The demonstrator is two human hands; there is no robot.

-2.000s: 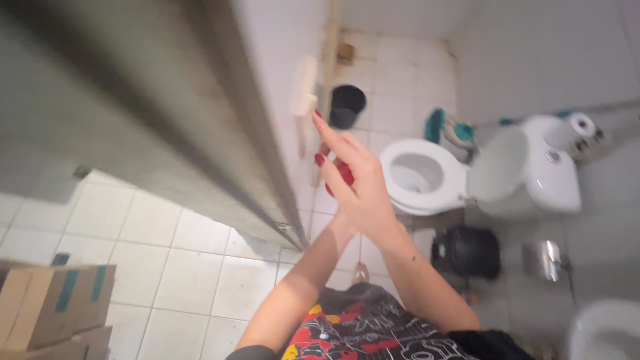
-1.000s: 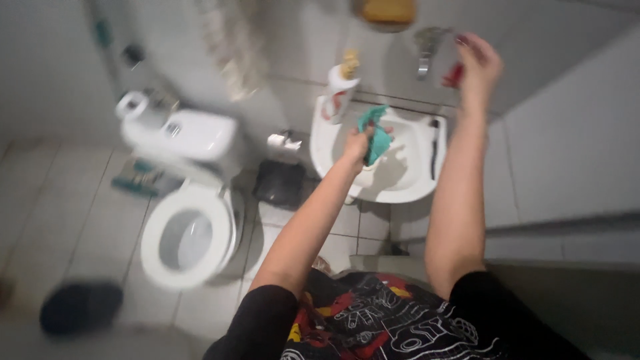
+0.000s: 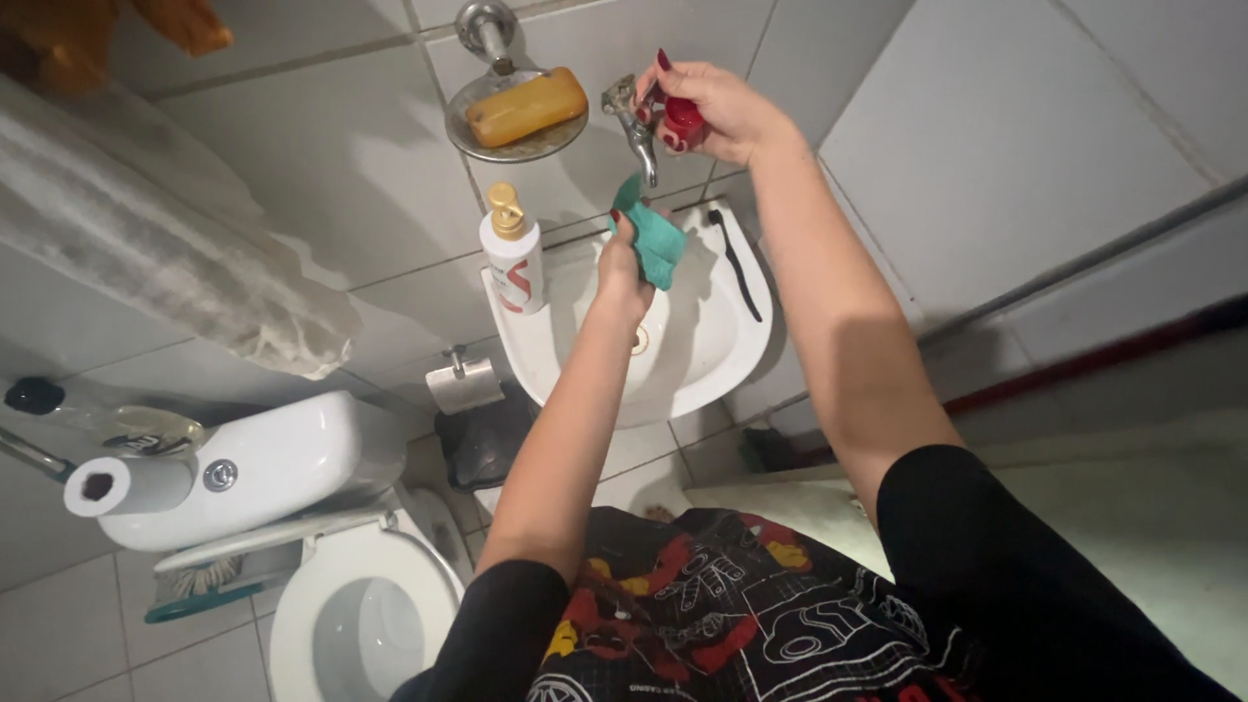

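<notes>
My left hand (image 3: 624,268) grips a teal cloth (image 3: 655,239) above the white sink basin (image 3: 702,366), just under the spout of the wall tap (image 3: 639,136). At the tap's handle is my right hand (image 3: 707,112), which holds a small red object (image 3: 683,122), perhaps a cap or container, against the palm; the thumb and a fingertip reach to the tap. No water stream can be made out. A white pump bottle (image 3: 514,263) with a gold top stands on the sink's left corner, and a black toothbrush (image 3: 736,263) lies along the right rim.
An orange soap bar (image 3: 526,105) rests in a metal wall dish (image 3: 517,148). On the left are a hanging whitish curtain or cloth (image 3: 175,224), a toilet (image 3: 366,604) with a paper roll (image 3: 127,486) on its tank, a paper holder (image 3: 465,385), a black bin (image 3: 478,444) and a brush (image 3: 200,585).
The view has swung from the toilet to the sink and come closer. Two seconds ago no cloth showed in my hands; one second ago my left hand held it over the basin.
</notes>
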